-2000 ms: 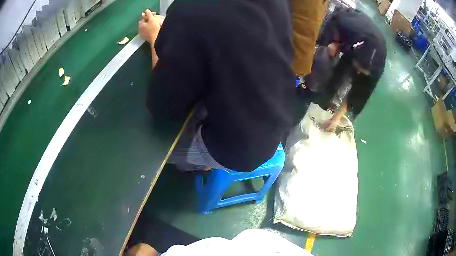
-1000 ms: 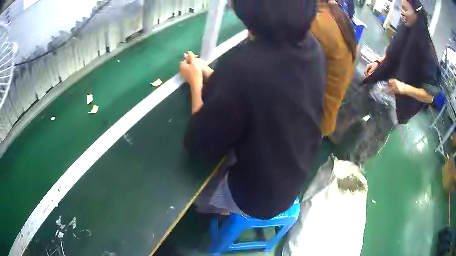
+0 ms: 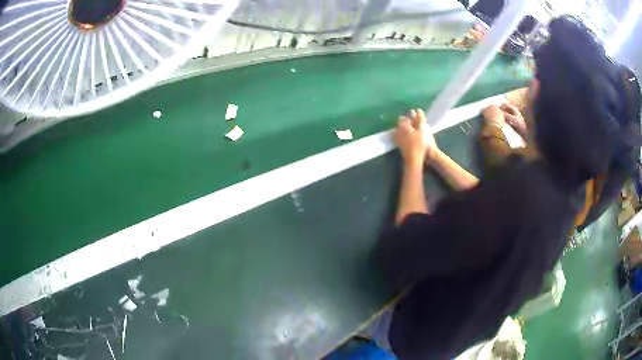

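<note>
Neither of my hands is in the picture. The dark green worktop (image 3: 246,260) lies nearest in front of me, with whitish scraps (image 3: 134,299) and smears at its lower left. A white edge rail (image 3: 232,200) runs between the worktop and the bright green conveyor belt (image 3: 105,176). Several small pale scraps (image 3: 234,133) lie on the belt. A white round fan guard (image 3: 49,53) with an orange-brown rimmed centre is cut off at the upper left.
A person in black (image 3: 479,260) sits at the right, hands together at the rail. Another person's hands (image 3: 503,119) show beyond. A slanting white post (image 3: 479,63) rises from the rail. A blue stool (image 3: 359,349) and an off-white sack (image 3: 507,344) show at the bottom.
The view has swung left and up. The seated person and worktop now appear farther right, the fan guard has come largely into view, and the sack is mostly hidden or cut off.
</note>
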